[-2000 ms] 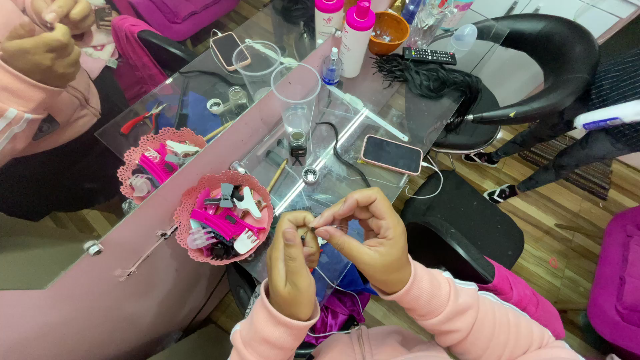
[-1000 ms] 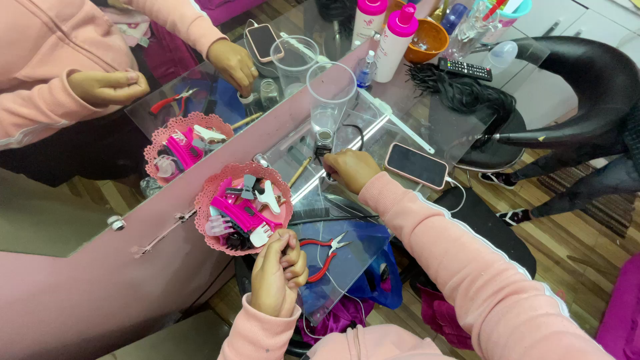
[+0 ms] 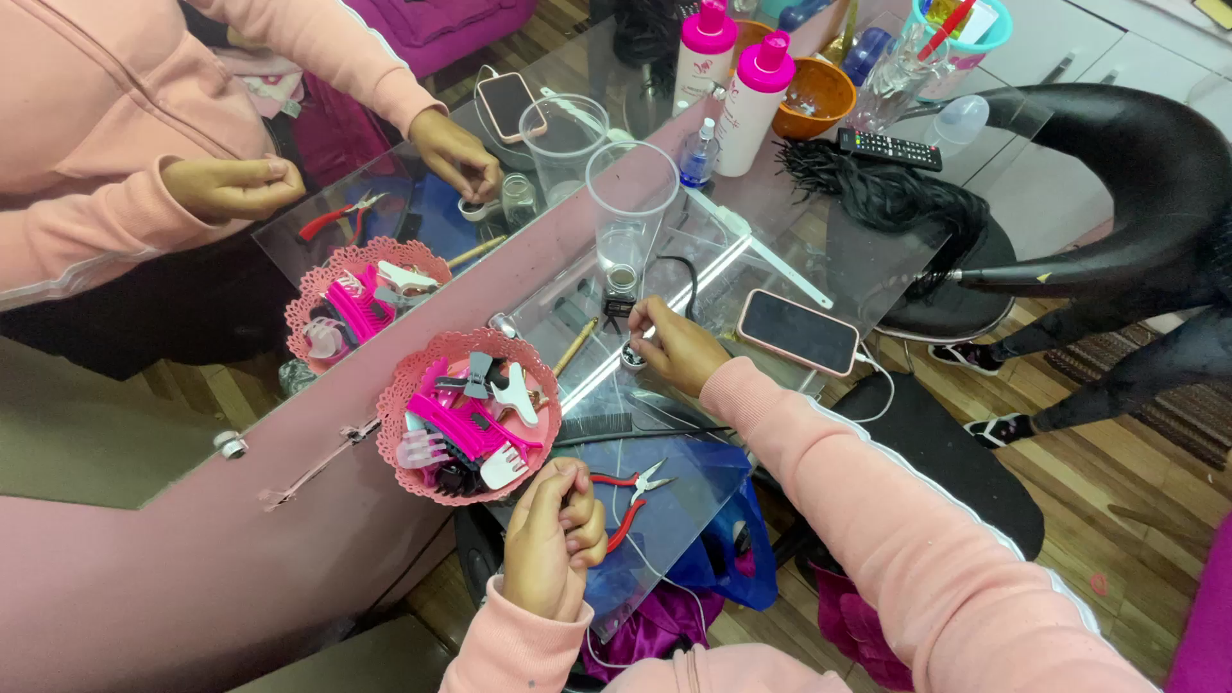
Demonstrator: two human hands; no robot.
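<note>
My right hand (image 3: 679, 346) reaches over the glass table, its fingertips at a small round container (image 3: 632, 356) with tiny dark things in it. Whether the fingers pinch anything cannot be told. My left hand (image 3: 555, 534) is curled near the table's front edge, between a pink basket of hair clips (image 3: 404, 358) and red-handled pliers (image 3: 632, 486); what its fingers may hold is hidden. Behind the right hand are a small glass jar (image 3: 621, 281) and a tall clear plastic cup (image 3: 630, 207). A black comb (image 3: 597, 426) lies in front, and a thin wooden stick (image 3: 576, 346) to the left.
A wall mirror (image 3: 241, 385) borders the left side. To the right lie a phone on a cable (image 3: 799, 332), a white strip (image 3: 770, 255), black hair (image 3: 895, 192) and a remote (image 3: 890, 150). Pink-capped bottles (image 3: 751, 111) and an orange bowl (image 3: 814, 96) stand behind. A person's legs (image 3: 1088, 356) show beside a black chair (image 3: 1088, 183).
Two seconds ago both hands were together near the basket. My right hand has since moved away to the small container, while the left stays curled near the basket. The pliers have come into sight.
</note>
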